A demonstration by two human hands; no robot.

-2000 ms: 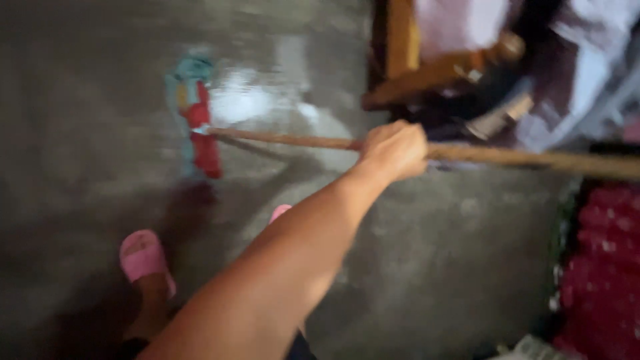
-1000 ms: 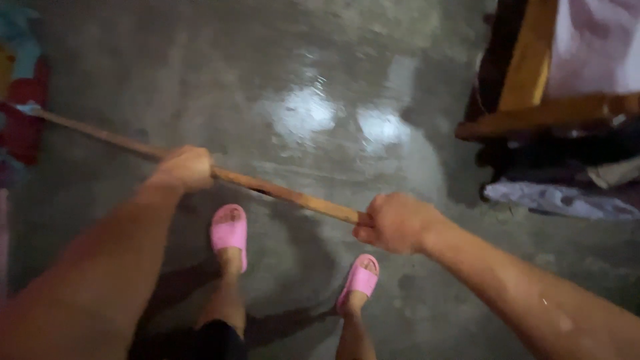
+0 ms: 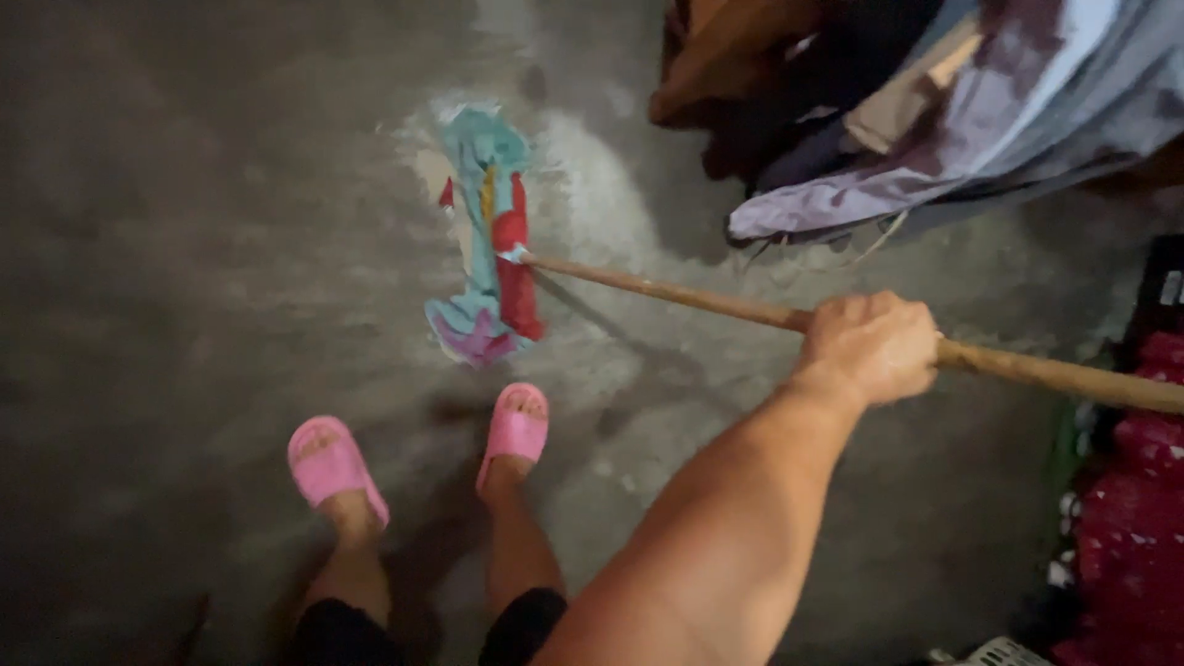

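My left hand [image 3: 869, 347] is closed around the wooden handle [image 3: 684, 294] of a floor mop, its arm reaching up from the bottom of the view. The handle slants from the right edge down to a red mop head [image 3: 516, 291] on the floor. Against the head's left side lies a rumpled teal cloth [image 3: 481, 236] with yellow and purple patches, tied or caught at a pale knot. The mop head is just beyond my feet, which wear pink slides [image 3: 328, 462]. My right hand is out of view.
Grey concrete floor [image 3: 185, 231] with wet, shiny patches surrounds the mop. At the upper right, a heap of fabric [image 3: 832, 208] hangs low beside dark brown wood [image 3: 721, 74]. Dark red material [image 3: 1133, 518] lies along the right edge, near a white slotted item [image 3: 1004, 653] at the bottom.
The mop head has moved from the far left to in front of my feet. My left hand has swung right with the handle. My right hand, on the handle a second ago, has left view.
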